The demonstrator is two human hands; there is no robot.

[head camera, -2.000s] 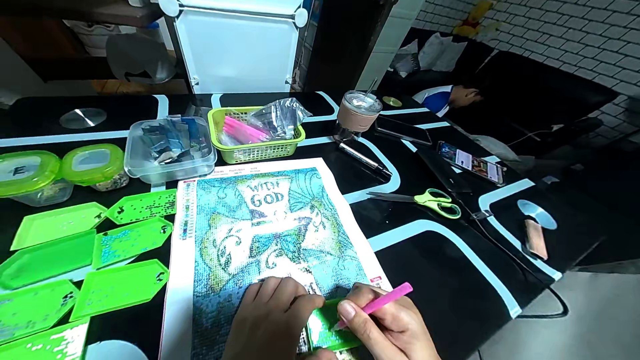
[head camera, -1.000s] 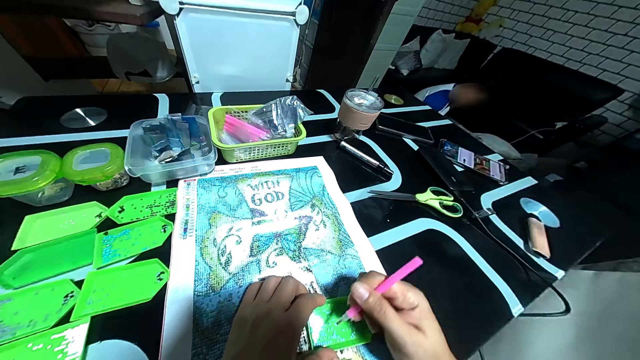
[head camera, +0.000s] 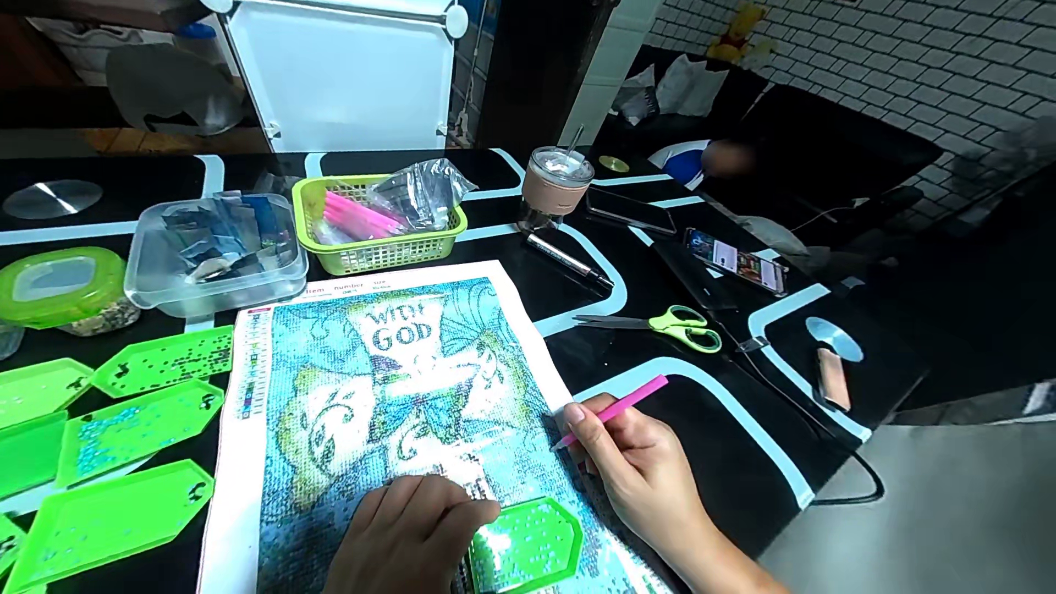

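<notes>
A diamond painting canvas (head camera: 396,346) in blues and greens lies flat on the black table. My right hand (head camera: 639,462) holds a pink applicator pen (head camera: 619,410) in its fingertips, its tip at the canvas's right side. My left hand (head camera: 412,528) rests on the lower canvas, fingers curled, thumb at the corner of a green bead tray (head camera: 532,544). Small beads are scattered in that tray. Whether the left hand grips it is hidden. More green trays, such as one with blue beads (head camera: 136,429), stand left of the canvas.
Behind the canvas stand a clear plastic container (head camera: 216,256) of packets and a green basket (head camera: 379,247) with pink pens. Farther right are a lidded cup (head camera: 554,186), a black marker (head camera: 569,261), scissors (head camera: 681,328), a smartphone (head camera: 737,261) and a cable. A person (head camera: 701,161) is in the background.
My right hand with the pink pen has moved up and right, from the green bead tray to the canvas's right side. My left hand stays beside the tray.
</notes>
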